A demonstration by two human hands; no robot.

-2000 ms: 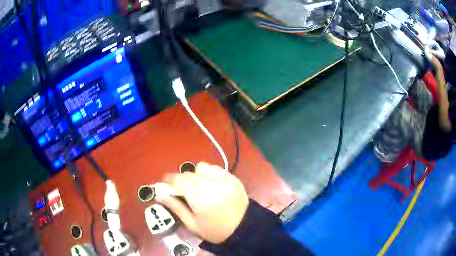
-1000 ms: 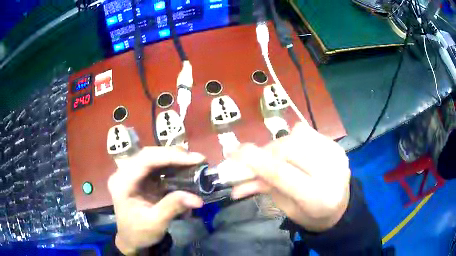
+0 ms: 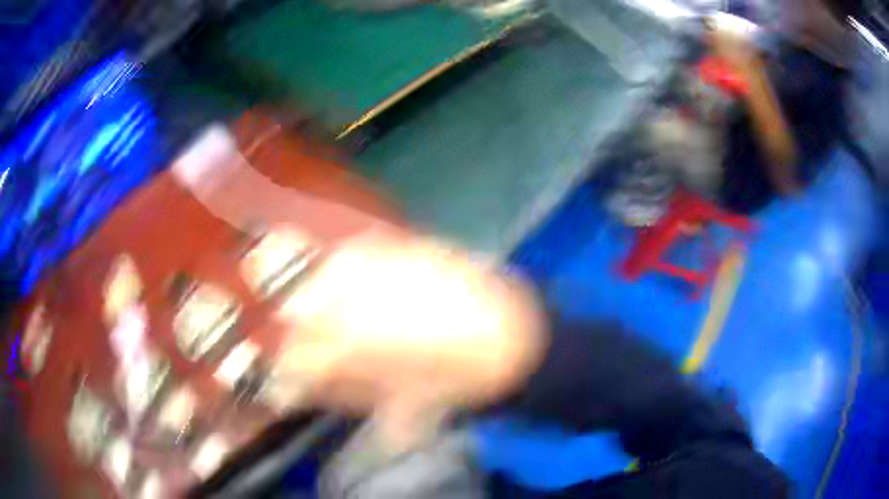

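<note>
The frame is strongly blurred. My right hand (image 3: 414, 317) is over the right part of the red-brown test box (image 3: 117, 239), near its front edge. Whether it holds anything cannot be told. My left hand is not in view. Cream sockets (image 3: 207, 320) show as blurred pale blocks left of my right hand. A pale plug joined to a white lead (image 3: 125, 331) runs down over the sockets at the left. A wide white streak (image 3: 210, 166), possibly a white cable, crosses the upper part of the box.
The blue-lit tester display (image 3: 83, 161) is behind the box at upper left. The green mat board (image 3: 341, 58) lies on the dark green bench (image 3: 487, 146). A red stool (image 3: 682, 239) stands on the blue floor, with a seated person (image 3: 770, 127) at upper right.
The view has swung right and blurred. My left hand has left the picture. The dark cylinder that both hands held one second ago no longer shows. My right hand is now alone over the box.
</note>
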